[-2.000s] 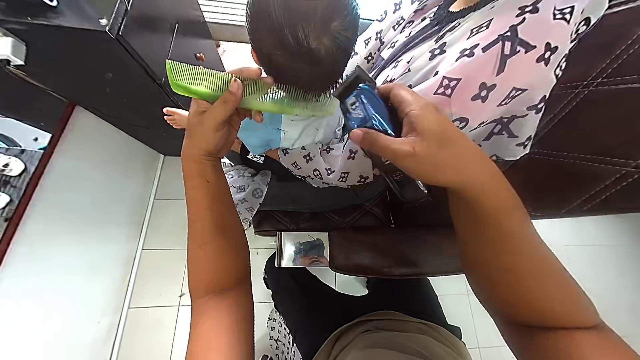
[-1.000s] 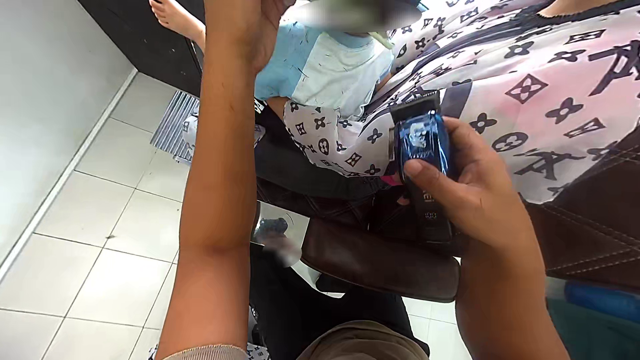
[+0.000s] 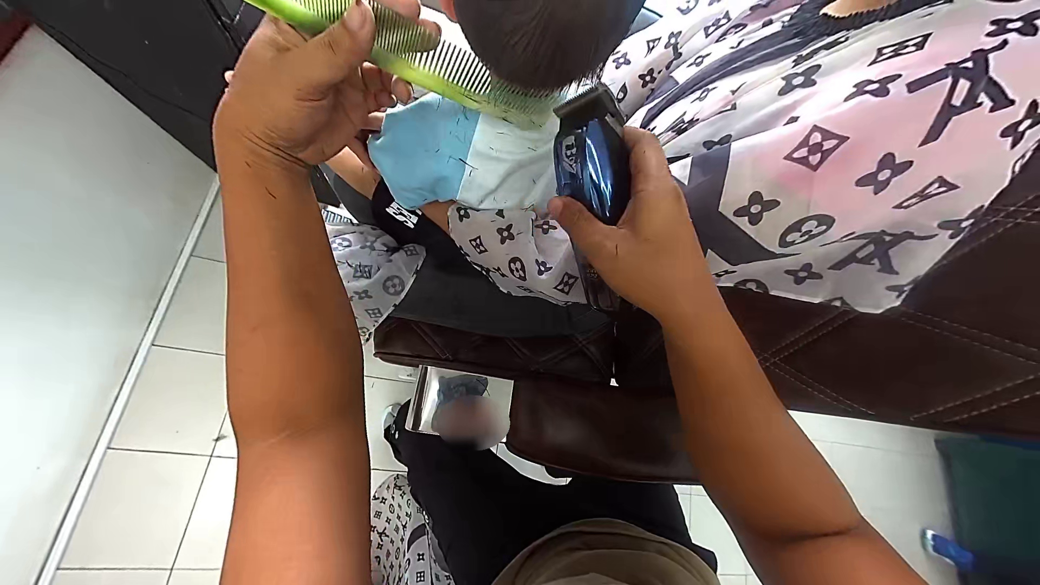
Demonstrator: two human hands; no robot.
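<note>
My left hand [image 3: 317, 89] holds a green comb [image 3: 443, 73], whose far teeth lie at the nape of a person's dark-haired head [image 3: 546, 36] at the top. In my right hand [image 3: 642, 219] is a blue hair clipper [image 3: 593, 162], its blade up beside the comb's tip, just under the hair. Below the head, the person's light blue and white shirt [image 3: 471, 154] has cut hairs scattered on it. A patterned cape [image 3: 829, 162] covers another person at the right, and part of it lies under the shirt.
A brown leather chair with a stitched seat [image 3: 934, 357] and a padded armrest [image 3: 593, 426] stands between me and the two people. A shiny metal plate [image 3: 422, 402] is at the armrest's end. A white wall panel [image 3: 89, 227] rises at the left, above floor tiles [image 3: 154, 479].
The comb, out of sight a second ago, is in view again in my left hand. My right hand has brought the clipper up to the nape. The view has shifted.
</note>
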